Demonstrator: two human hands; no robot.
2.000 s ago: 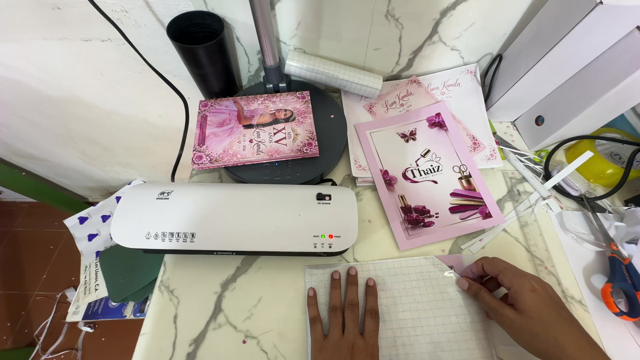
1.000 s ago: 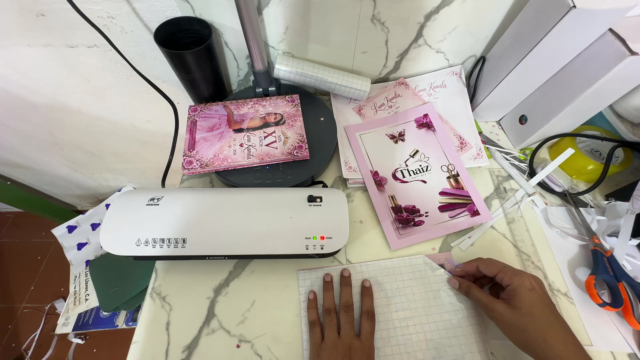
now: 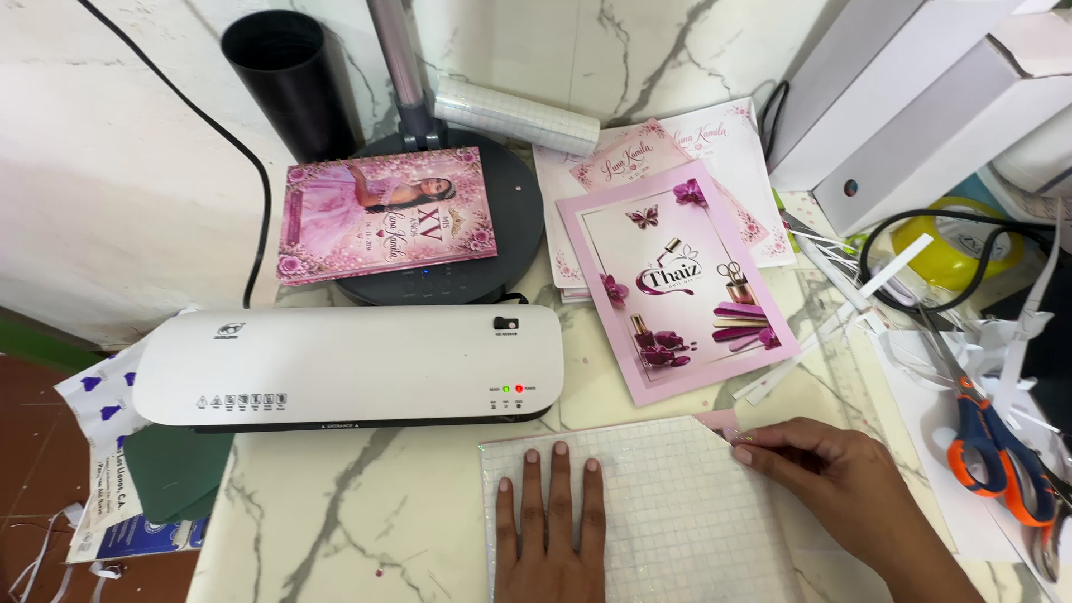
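My left hand [image 3: 551, 528] lies flat, fingers a little apart, on a sheet of film with grid-lined backing [image 3: 670, 502] at the front of the table. My right hand [image 3: 825, 481] pinches the film's upper right corner between thumb and fingertips. A bit of pink sheet [image 3: 716, 421] shows beneath that corner. Just behind the film lies a pink printed cover [image 3: 695, 335] with flowers and nail-polish pictures. To the left stands a white laminator [image 3: 360, 360] with a green and a red light lit.
A pink printed booklet [image 3: 389, 213] rests on a dark round lamp base [image 3: 519, 226]. Behind are a black cylindrical cup [image 3: 289, 92], a film roll [image 3: 515, 115] and printed sheets [image 3: 729, 138]. At right lie orange-and-blue scissors [image 3: 976, 435], paper strips [image 3: 804, 360], yellow tape [image 3: 946, 243] and a black cable [image 3: 888, 218].
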